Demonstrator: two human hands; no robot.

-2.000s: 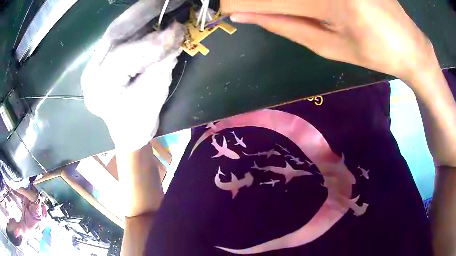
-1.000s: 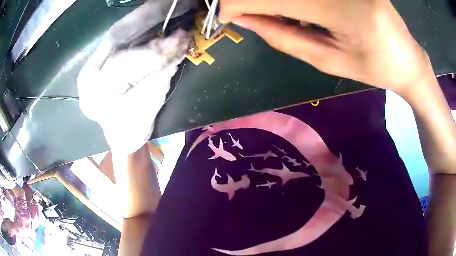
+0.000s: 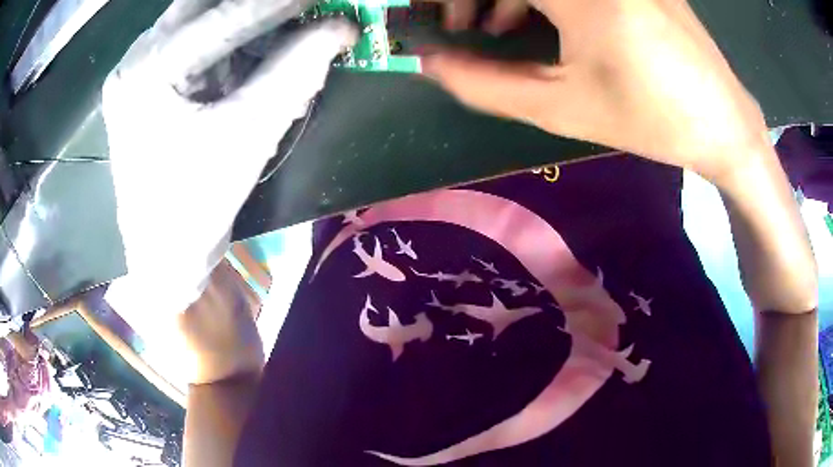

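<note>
A small circuit board (image 3: 373,47) is at the top centre, green face showing with solder dots, above the dark green mat (image 3: 402,128). My left hand (image 3: 215,109), in a white glove, grips the board's left side with its fingertips. My bare right hand (image 3: 585,82) is at the board's right side, thumb tip touching or very near its lower right corner. The right fingers are slightly blurred and reach the top edge of the picture, so what lies between them cannot be told. The upper part of the board is cut off by the frame.
A long white or silver bar (image 3: 57,36) lies at the upper left on the mat. A thin strand hangs below the gloved hand. The wearer's dark printed shirt (image 3: 475,347) is against the bench edge. A wooden frame (image 3: 119,342) and bright blurred clutter (image 3: 82,410) are at the lower left.
The board has been turned over, from its yellow-tan face with white wires to its green face. The gloved hand has shifted left and rotated. The white wires no longer show.
</note>
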